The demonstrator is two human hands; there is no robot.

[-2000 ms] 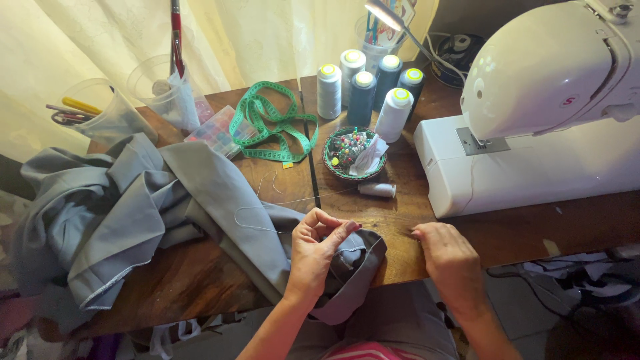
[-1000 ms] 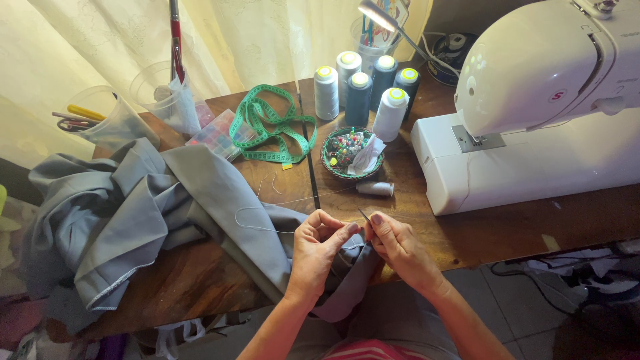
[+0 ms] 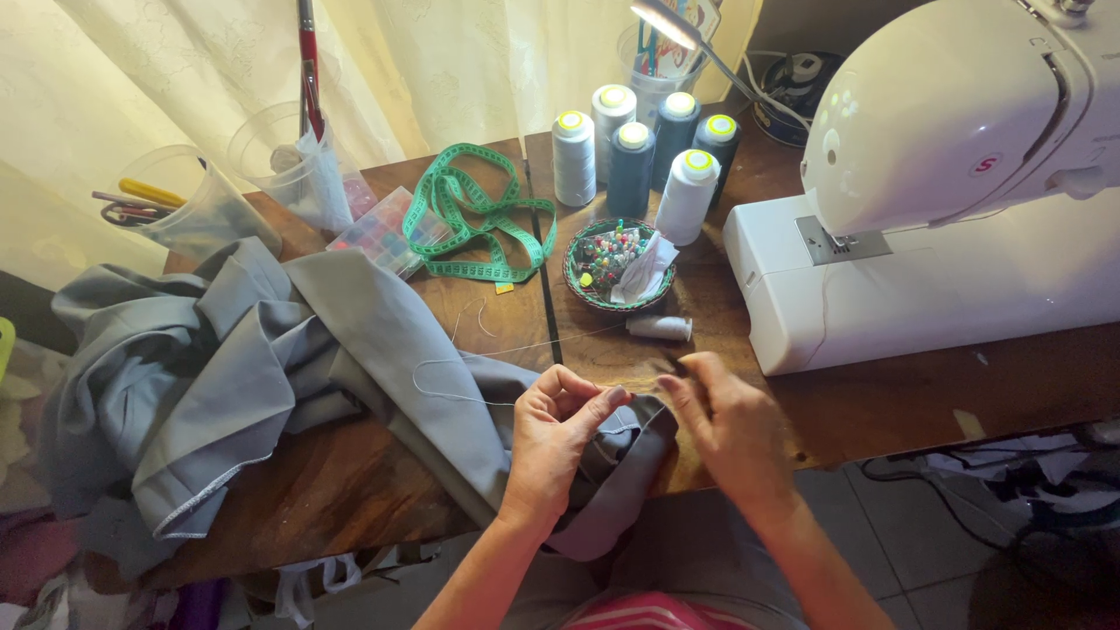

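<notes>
My left hand (image 3: 556, 433) is pinched at thumb and forefinger around something too small to make out, with white thread (image 3: 464, 396) trailing left from it over the grey fabric (image 3: 385, 324). The fabric lies bunched across the table's left half, its end hanging over the front edge beneath my left hand. Just right of it, my right hand (image 3: 735, 429) is blurred; a small dark object shows at its fingertips, too blurred to name. Beyond my hands, a small white thread spool (image 3: 659, 328) lies on its side below a woven bowl of coloured-head pins (image 3: 619, 302).
A white sewing machine (image 3: 927, 289) fills the right side. Several thread cones (image 3: 630, 171) stand behind the bowl. A green tape measure (image 3: 525, 267), a clear compartment box (image 3: 381, 232) and plastic cups (image 3: 188, 206) are at the back left. A small lamp (image 3: 669, 22) shines above.
My right hand was right of the left one with fingertips low, came in close beside it, and is now a little apart to the right again. My left hand has stayed about in place.
</notes>
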